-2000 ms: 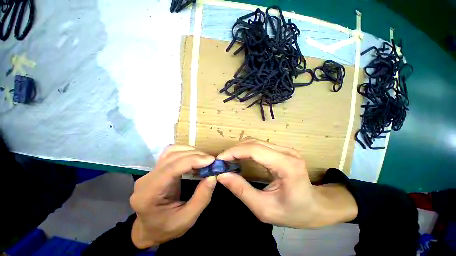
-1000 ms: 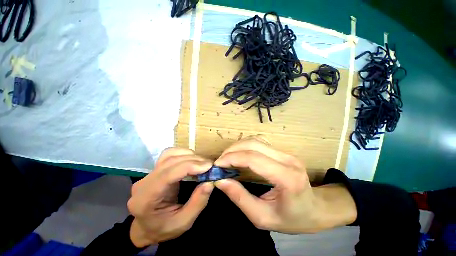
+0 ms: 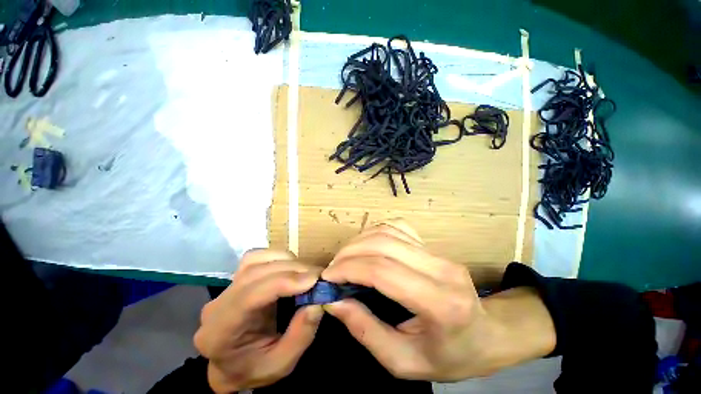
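Note:
A small dark blue mini bag body (image 3: 321,293) is pinched between the fingertips of both hands, just off the near edge of the cardboard. Most of it is hidden by the fingers. My left hand (image 3: 265,319) grips its left end with thumb and forefinger. My right hand (image 3: 411,304) grips it from the right, and a thin dark part shows between its fingers. The main handle pile (image 3: 396,111), a dark tangle, lies on the upper part of the cardboard work mat (image 3: 430,208). A small clump of handles (image 3: 487,125) lies to its right.
A side handle pile (image 3: 573,150) lies beyond the right tape strip (image 3: 525,161). A small handle bundle (image 3: 271,25) is at the sheet's far edge. Black scissors (image 3: 32,61) lie far left, above tape scraps (image 3: 44,132) and a mini bag with handle (image 3: 48,168) on the whitish sheet (image 3: 123,208).
The view has shifted, so the bench items sit lower and more of the scissors shows. Both hands still hold the bag body, which is lower in the picture and slightly turned.

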